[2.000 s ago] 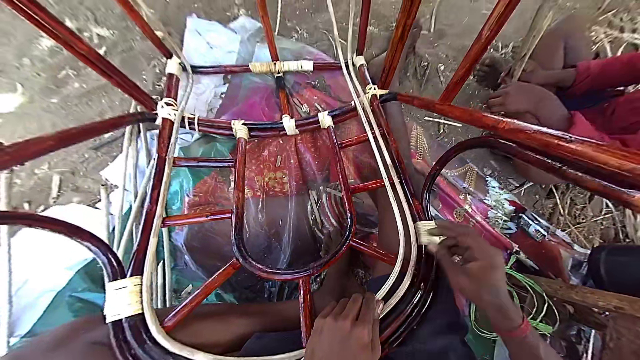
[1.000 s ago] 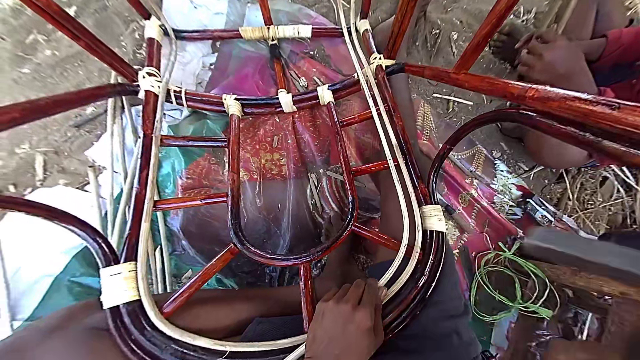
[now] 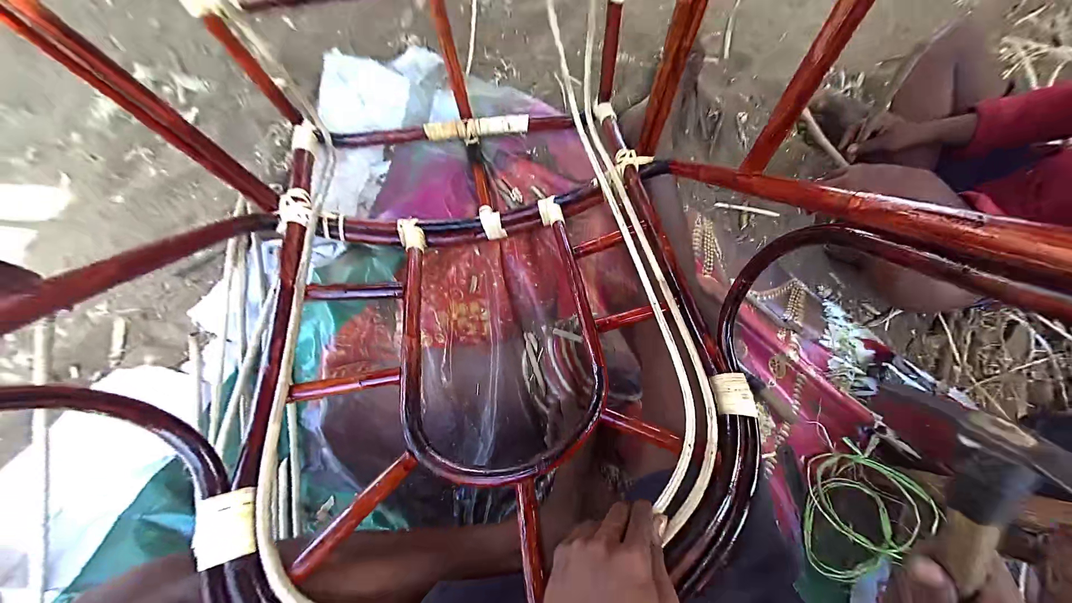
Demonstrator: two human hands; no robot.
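A chair frame of dark red lacquered cane (image 3: 502, 477) lies across the view, with pale bindings at its joints. Two pale cane strips (image 3: 682, 368) run down its right side. My left hand (image 3: 611, 557) is at the bottom centre, its fingers closed around the lower end of these strips against the frame's curved front rail. At the lower right edge my right hand (image 3: 946, 578) grips the wooden handle of a hammer (image 3: 984, 494), whose dark head is blurred. A pale binding (image 3: 734, 394) wraps the right armrest joint near the strips.
A coil of green twine (image 3: 863, 511) lies beside the hammer. Another person in red sleeves (image 3: 1026, 126) sits at the upper right. Long cane rods (image 3: 243, 335) lie at the left, near white sheeting (image 3: 126, 452). Plastic sheet and patterned cloth (image 3: 461, 310) show beneath the frame.
My right hand was at the right armrest binding two seconds ago and out of view one second ago; now it is at the lower right with a hammer. My left hand stays on the front rail.
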